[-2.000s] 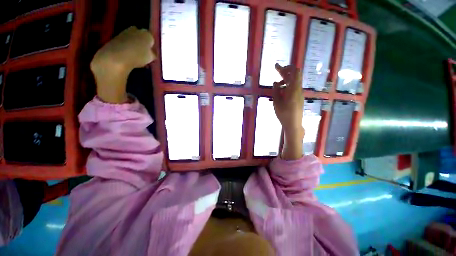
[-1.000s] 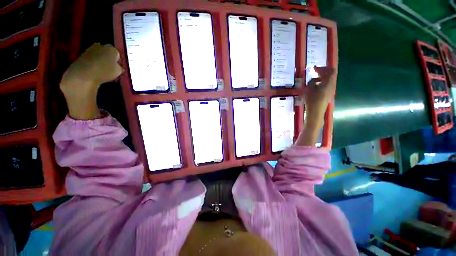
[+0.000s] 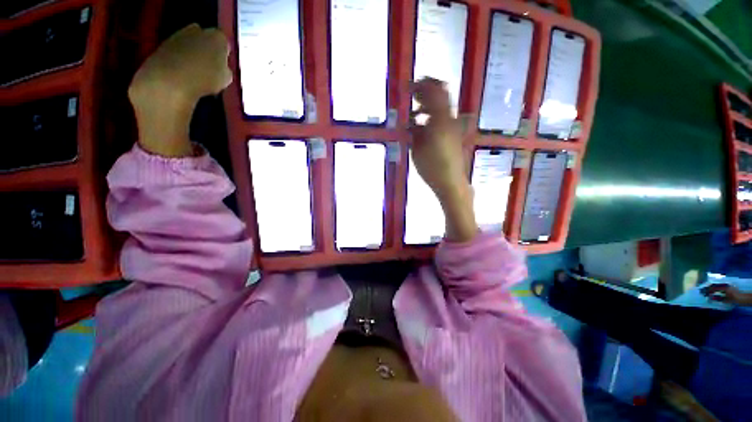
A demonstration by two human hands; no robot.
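Note:
A red-orange phone tray [image 3: 323, 132] lies in front of me with two rows of smartphones. Most show white screens, such as the lower left phone [image 3: 282, 198]; some upper ones show faint text lines. The lower right phone [image 3: 544, 196] has a grey screen with a pale mark. Small white labels sit beside the phones. My left hand [image 3: 181, 78] is curled at the tray's left edge, its fingertips partly hidden. My right hand [image 3: 437, 136] is over the middle column with bent fingers, holding nothing, covering parts of two phones. Screen contact cannot be told.
Another red-orange tray [image 3: 97, 165] with dark-screen phones stands at the left. A green surface [image 3: 651, 157] with a bright reflection lies at the right, with one more tray [image 3: 733, 152] at the far right. A person's hand [image 3: 726, 293] and blue sleeve show at lower right.
My right hand has moved left from the rightmost column to the middle column, uncovering the grey-screen phone. The view has shifted, and a person's hand has appeared at lower right.

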